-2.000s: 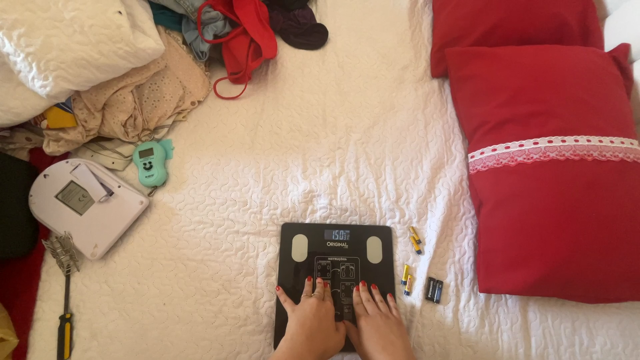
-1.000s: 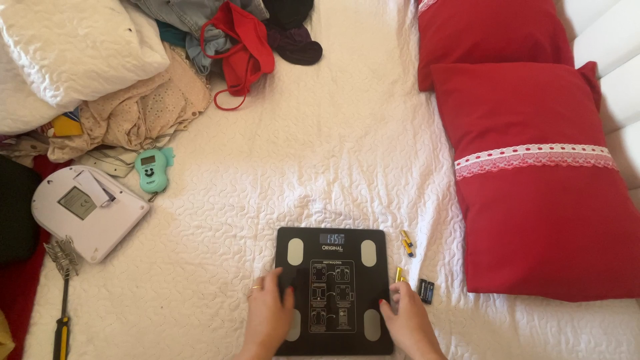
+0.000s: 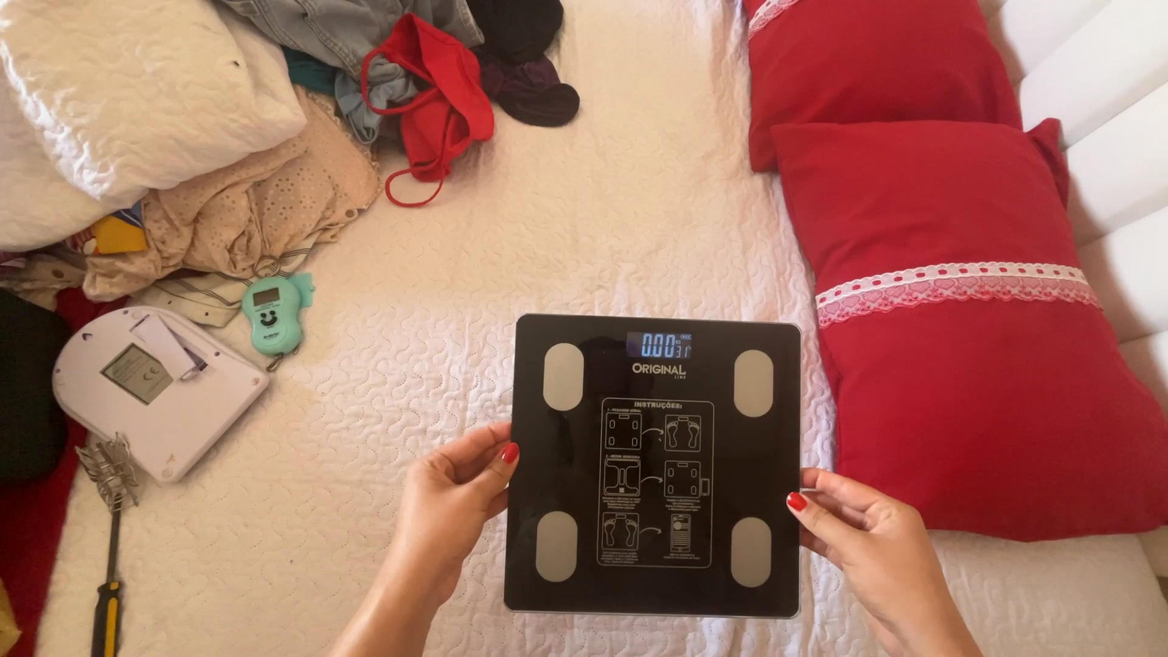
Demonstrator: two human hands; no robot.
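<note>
A black glass body scale [image 3: 653, 465] with a lit display and four pale oval pads is held up, face toward me. My left hand [image 3: 447, 511] grips its left edge, thumb on the front and fingers behind. On the right edge, a little lower, my right hand [image 3: 876, 547] holds it the same way. The batteries seen earlier on the quilt do not show; the scale may hide them. To the left, a white kitchen scale [image 3: 164, 392] lies with its underside up, its battery cover resting loose on it. Near it is a turquoise hanging scale [image 3: 274, 315].
Red cushions [image 3: 958, 392] lie along the right. Clothes, among them a red strappy garment [image 3: 443, 109], are heaped at the upper left beside a folded white quilt [image 3: 137, 100]. A screwdriver with a black and yellow handle [image 3: 107, 616] is at the lower left, by metal hooks [image 3: 111, 470].
My hands, first flat on the scale and then at its sides, now grip both edges and have raised it toward the camera. The display reading has changed to zero.
</note>
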